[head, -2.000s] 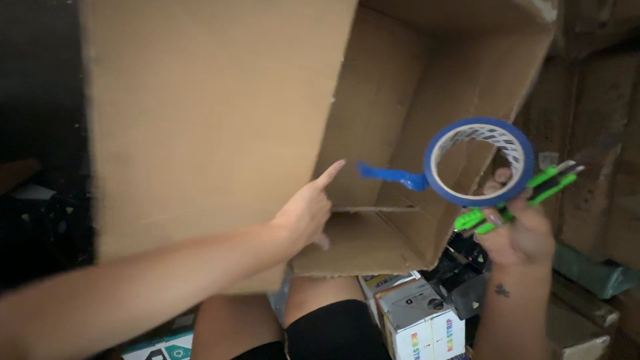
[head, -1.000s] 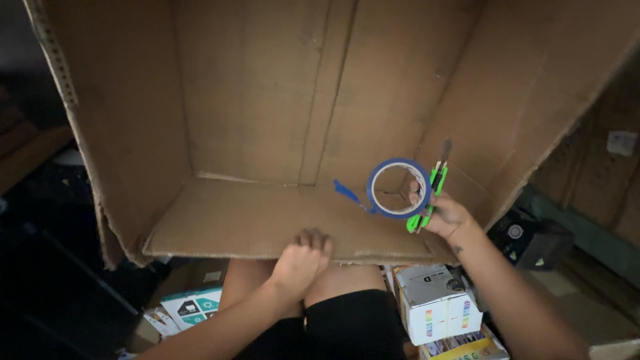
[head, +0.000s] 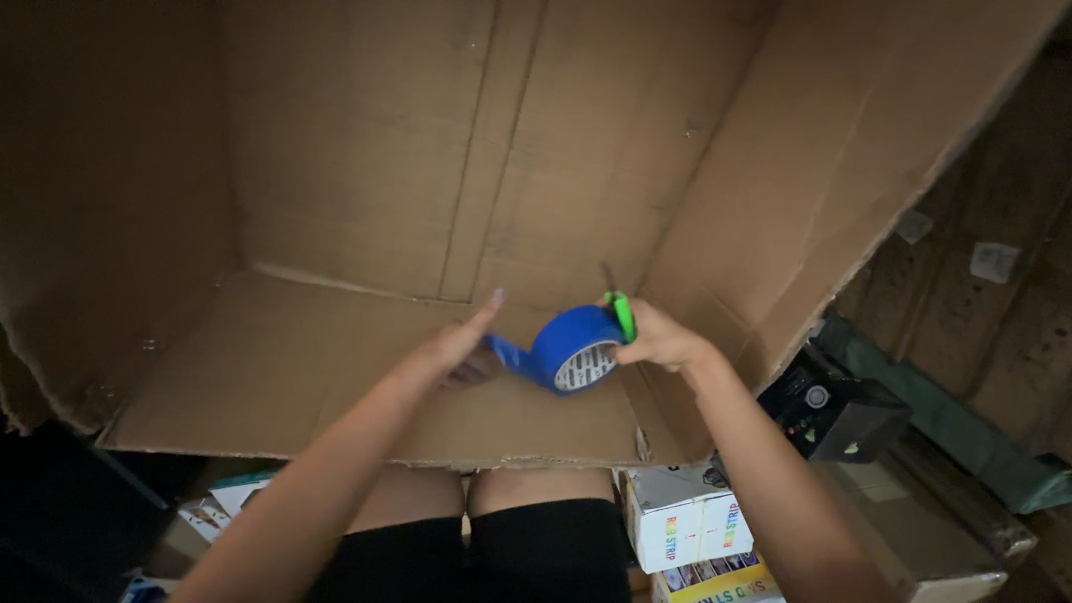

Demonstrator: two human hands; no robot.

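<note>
A large open cardboard box (head: 352, 176) faces me, its lower edge over my thighs. My right hand (head: 657, 335) holds a roll of blue tape (head: 578, 339) together with a green-handled cutting tool (head: 620, 316) whose tip points up; its exact kind is blurred. A loose strip of the tape (head: 509, 356) sticks out to the left of the roll. My left hand (head: 465, 347) is just left of that strip, thumb raised and fingers partly hidden; whether it touches the strip is not clear.
Below the box at the right stand a white printed carton (head: 691, 519) and a yellow-banded one (head: 720, 582). Beyond my right arm lie a black box (head: 837, 406), a green wrapped length (head: 938, 419) and a brown carton (head: 930, 502). Another small carton (head: 205, 515) is at lower left.
The box, seen partly side-on at first, now opens toward me. My left hand has left its lower edge and come up toward the tape. The roll has turned and tilted in my right hand.
</note>
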